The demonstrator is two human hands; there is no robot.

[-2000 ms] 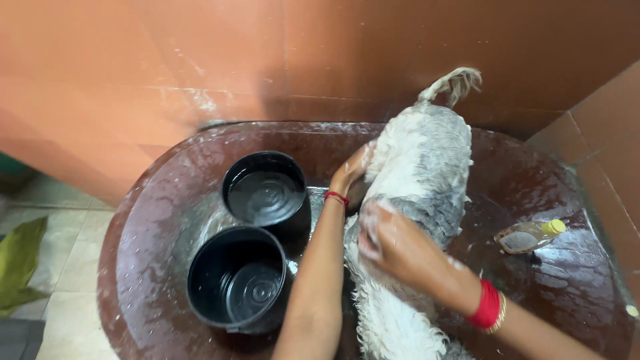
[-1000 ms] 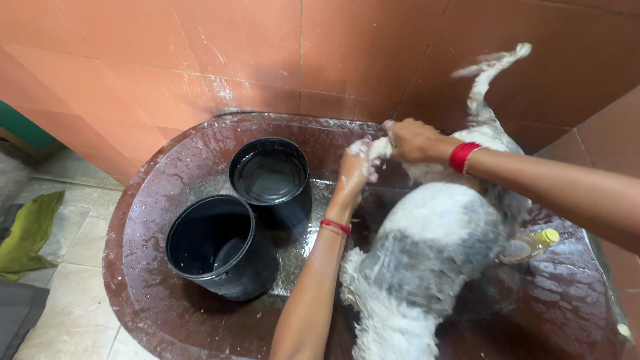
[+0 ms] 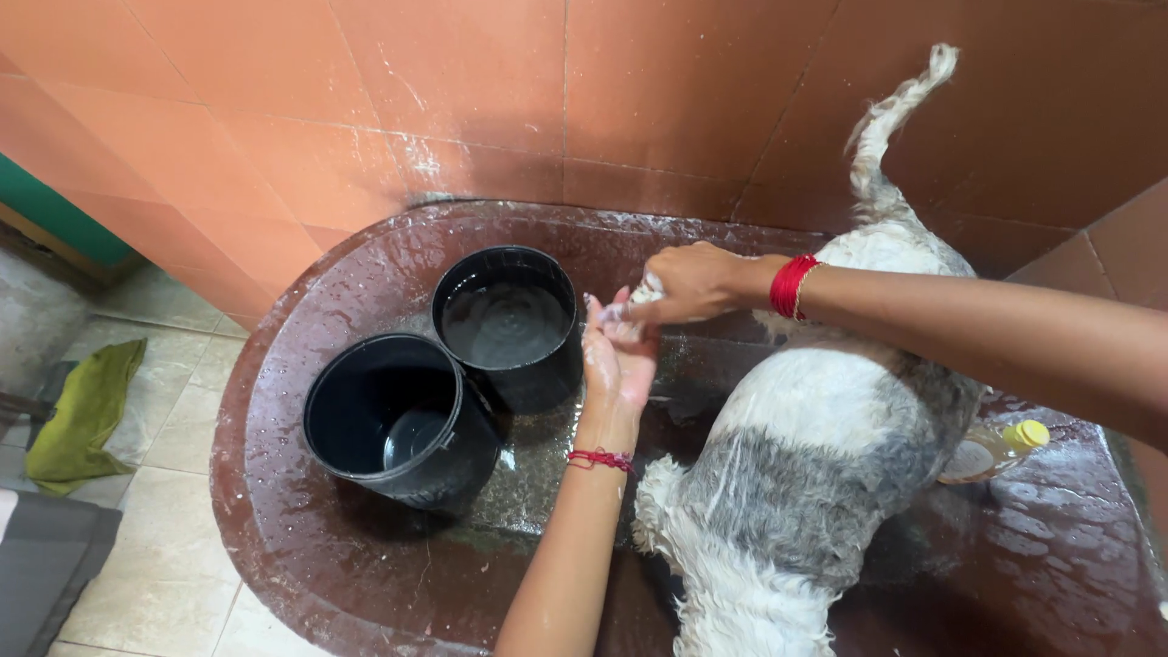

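A wet, soapy white and grey dog (image 3: 785, 493) stands in a dark red basin, its tail (image 3: 890, 128) raised toward the wall. My right hand (image 3: 698, 281), red threads at its wrist, is closed around a wet white paw (image 3: 648, 290); the leg behind it is mostly hidden. Just below, my left hand (image 3: 622, 351) is palm up with suds on it, its fingers touching the paw and my right thumb. Two black buckets are left of my hands: the farther one (image 3: 506, 324) holds water, the nearer one (image 3: 406, 433) has some liquid at its bottom.
The basin's raised rim (image 3: 239, 456) curves around the left side, against an orange tiled wall (image 3: 474, 73). A clear bottle with a yellow cap (image 3: 995, 449) lies right of the dog. A green cloth (image 3: 87, 415) is on the tiled floor at left.
Two seconds ago both hands were on the dog's back and side; now they are together at a paw, left of its body. The dog's hindquarters have shifted right in the view.
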